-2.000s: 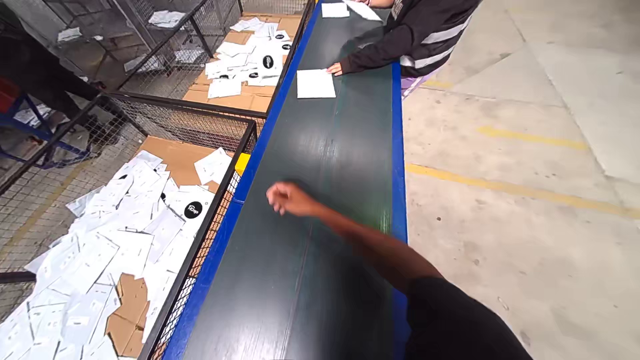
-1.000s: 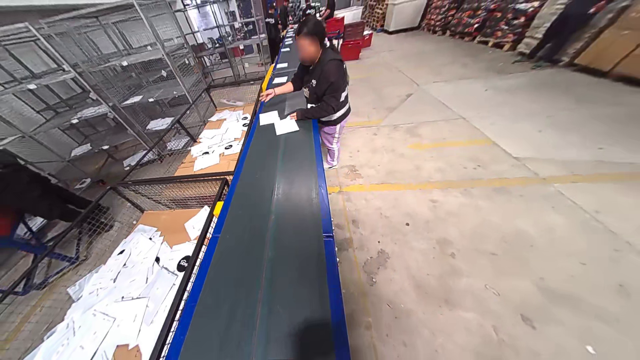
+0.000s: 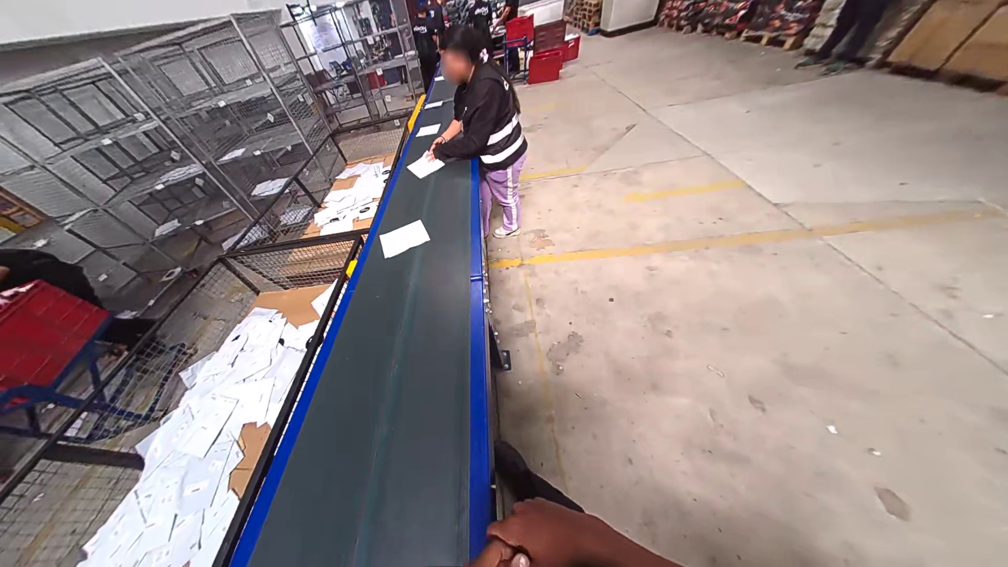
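Note:
My right hand is at the bottom edge, beside the right blue rail of the conveyor belt; its fingers look curled. Against it, cut off by the frame, are fingers that may belong to my left hand; whether either hand holds anything is unclear. A white flat packet lies on the belt further up. Beyond it, a co-worker in a black jacket with pale stripes stands at the right side of the belt, hands on another white packet. More packets lie farther along the belt.
Left of the belt, a black mesh cage holds a heap of white packets and cardboard. A second heap lies beyond. A red crate stands far left, wire shelving behind. Red crates stand on the floor ahead.
My right arm, stretched over the belt two seconds ago and out of view one second ago, now shows at the bottom edge. The co-worker's arms have drawn together. The view has tilted up since the first frame.

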